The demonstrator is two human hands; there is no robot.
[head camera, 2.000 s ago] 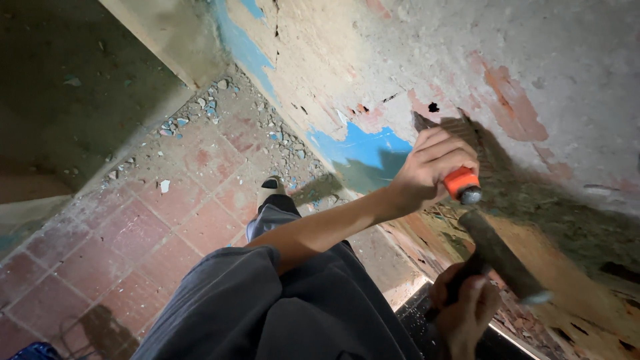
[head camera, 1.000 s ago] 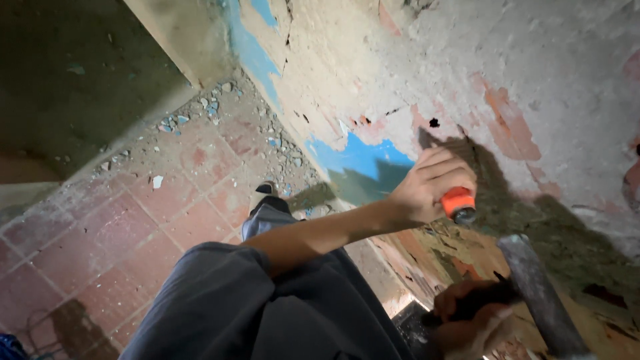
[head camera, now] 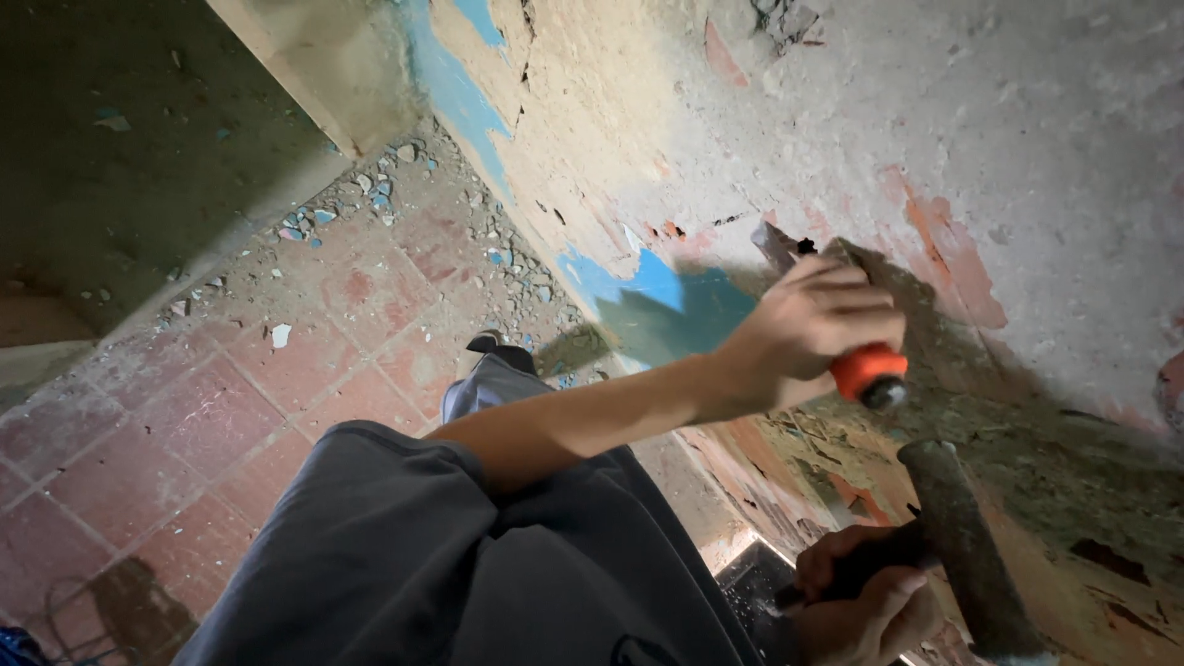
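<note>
My left hand [head camera: 819, 324] is closed around a chisel [head camera: 869, 375] with an orange and black grip; its flat metal blade end shows beyond my fingers, at the plaster wall [head camera: 1045, 139]. Below it, my right hand [head camera: 865, 592] grips the dark handle of a hammer [head camera: 967, 546]. One face of the hammer's metal head lies a short way from the butt of the chisel, apart from it. Near the blade, blue paint [head camera: 647, 287] remains on the wall beside bare plaster and a small dark hole.
Broken plaster bits [head camera: 379, 190] lie along the foot of the wall on red floor tiles [head camera: 222, 416]. A shoe [head camera: 499, 347] stands near the wall. A dark box-like object [head camera: 754, 583] is low beside my right hand. A blue item [head camera: 23, 647] shows at the lower left corner.
The hammer head has shifted a little relative to the chisel's butt between frames. My left hand stays on the chisel at about the same place on the wall.
</note>
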